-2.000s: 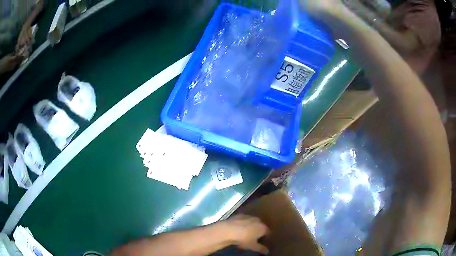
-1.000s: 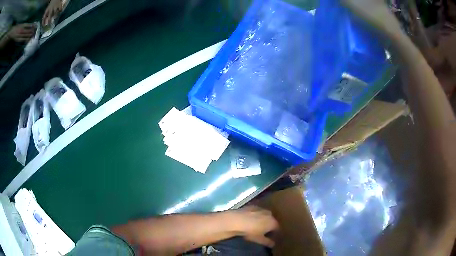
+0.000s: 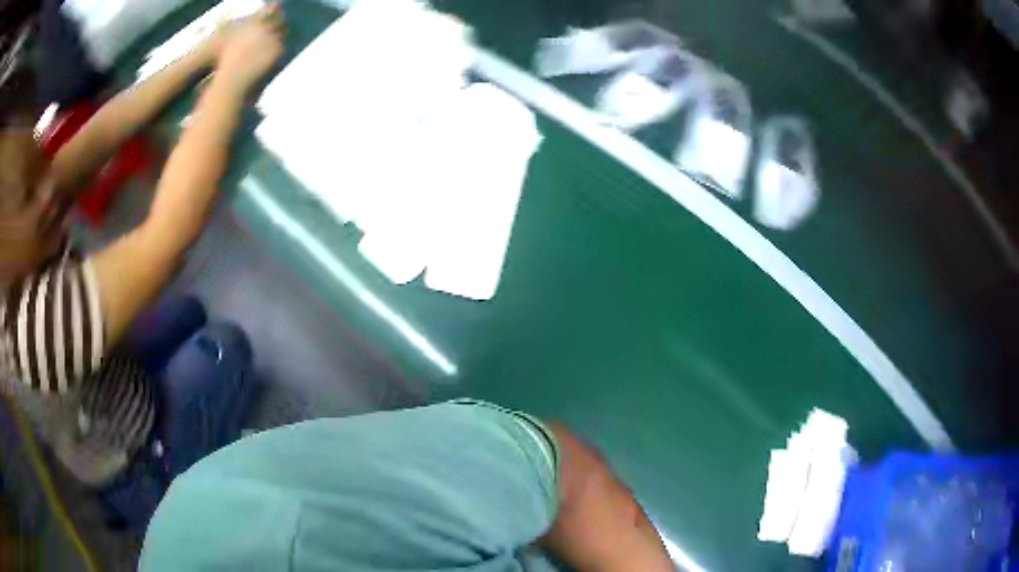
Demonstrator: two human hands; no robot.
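Both my hands are out of the picture. My left arm in a green sleeve shows at the bottom, and its forearm is cut off by the lower edge. A blue bin [image 3: 866,516] with clear shiny contents is cut off at the bottom right corner. A fanned pile of white slips [image 3: 807,483] lies against its left side on the green bench [image 3: 626,369]. A large pile of flat white cartons [image 3: 380,123] lies on the bench at the upper left, tabbed ends towards me.
Several bagged products [image 3: 715,140] lie beyond the curved white strip [image 3: 771,257]. At the left, a person in a striped sleeve [image 3: 56,324] reaches both arms over the bench to white sheets at its upper left edge.
The view has swung left, so the bin and slips now lie at the lower right. The carton pile and neighbouring worker have come into view. Both my hands and the cardboard box have left the picture.
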